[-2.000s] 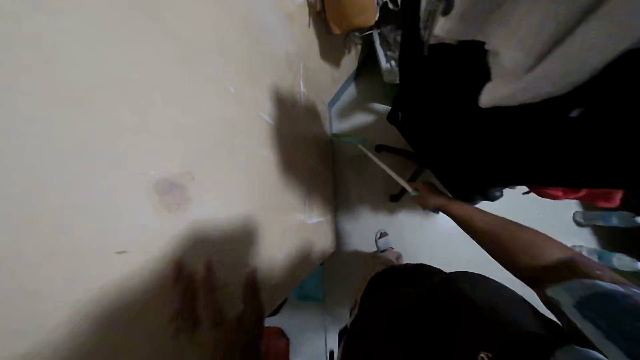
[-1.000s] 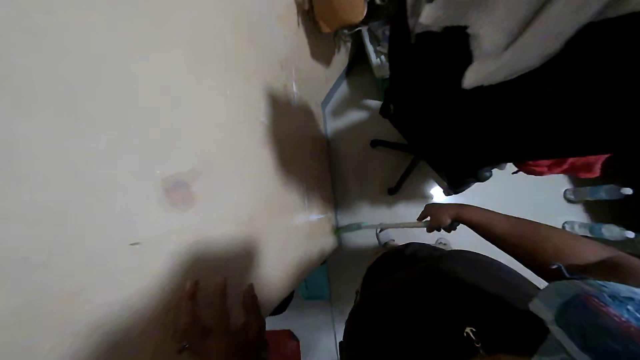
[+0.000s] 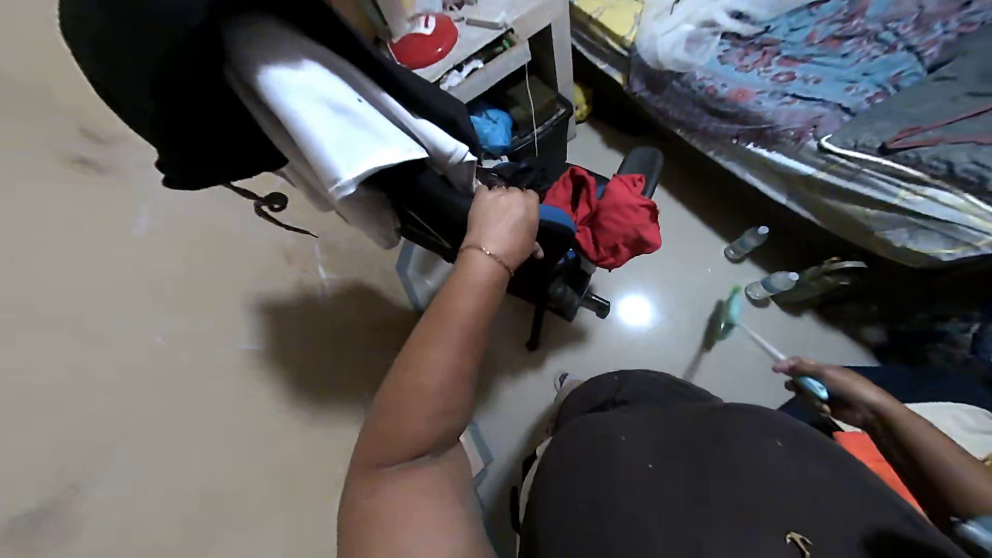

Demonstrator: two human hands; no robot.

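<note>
My left hand [image 3: 504, 223], with a thin bracelet at the wrist, is closed on a dark part of an office chair [image 3: 558, 225], at its seat or armrest. A red cloth [image 3: 616, 217] lies on the chair just right of that hand. White and black garments [image 3: 333, 116] hang over the chair's backrest. At the lower right, my right hand [image 3: 833, 387] grips the handle of a brush-like tool [image 3: 763, 341] with a pale stick and a green head. The green head is over the floor near two plastic bottles; whether it touches the floor I cannot tell.
Two clear plastic bottles [image 3: 771, 287] lie on the glossy floor [image 3: 659, 341] at the right. Behind them stands a bed [image 3: 775, 170] with flowered bedding. A desk [image 3: 542, 23] with a red round object [image 3: 425, 40] is at the top. A pale wall [image 3: 139, 349] fills the left.
My left hand has gone from near the wall to a grip on the chair. My right hand has taken the green-headed tool away from the wall's base to the right side. The view has swung right.
</note>
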